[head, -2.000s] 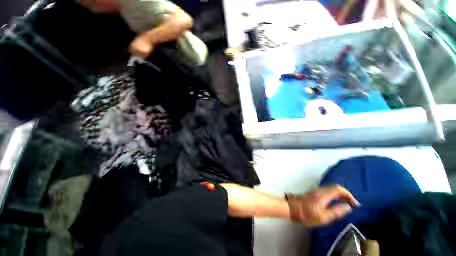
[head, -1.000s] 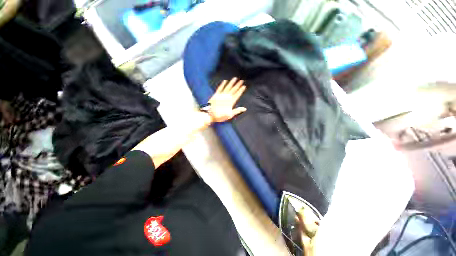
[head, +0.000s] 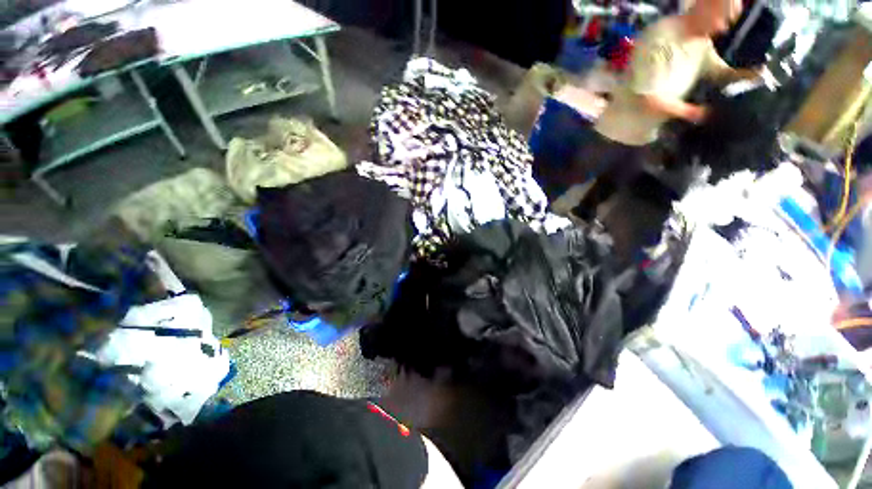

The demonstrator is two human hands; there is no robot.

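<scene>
Neither of my hands shows now; only my black sleeve and a bit of my bare left arm are at the bottom edge. The rounded end of the blue padded board (head: 731,470) shows at the bottom right on the white table (head: 636,430). A pile of shiny black garments (head: 545,296) lies left of the table. The iron and the garment on the board are out of view.
Black-and-white checked garments (head: 459,143) lie behind the black pile. Another black heap (head: 335,239) stands over something blue. Beige bundles (head: 282,158) and a white bundle (head: 167,353) are left. A person (head: 660,81) handles dark cloth at back right.
The view has swung left, away from the board towards the heaps. My left hand, the iron and the garment on the board have gone out of the picture.
</scene>
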